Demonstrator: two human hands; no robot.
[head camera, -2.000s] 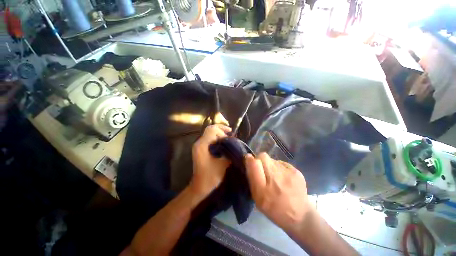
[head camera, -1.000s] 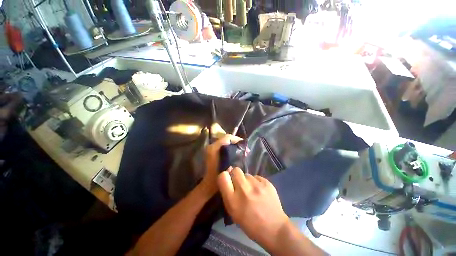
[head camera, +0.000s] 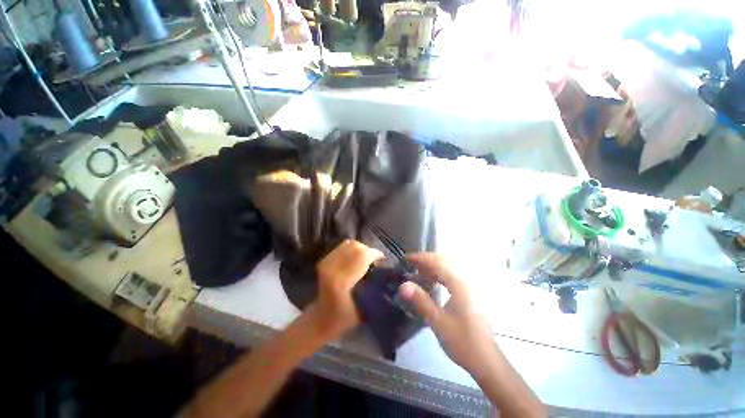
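Observation:
A dark brown, shiny, creased jacket shell (head camera: 306, 192) with matte navy-black fabric (head camera: 216, 220) at its left side lies bunched on the white machine table. My left hand (head camera: 339, 286) grips its near edge. My right hand (head camera: 437, 302) holds the same edge, thumb on the navy fabric (head camera: 380, 306) and fingers on the brown shell. A short double line (head camera: 389, 246) runs on the shell between the hands. A navy flap hangs below my fingers near the table's front edge.
A white sewing machine (head camera: 572, 249) with a green ring (head camera: 592, 211) stands at right. Red-handled scissors (head camera: 629, 339) lie in front of it. An older cream machine (head camera: 122, 192) stands at left. A white trough (head camera: 482, 122) lies behind, with thread cones (head camera: 78, 37) at upper left.
The shell has been drawn together and leftward, away from the white machine, exposing table. My right hand has moved right, apart from my left. The view has shifted, showing the scissors fully.

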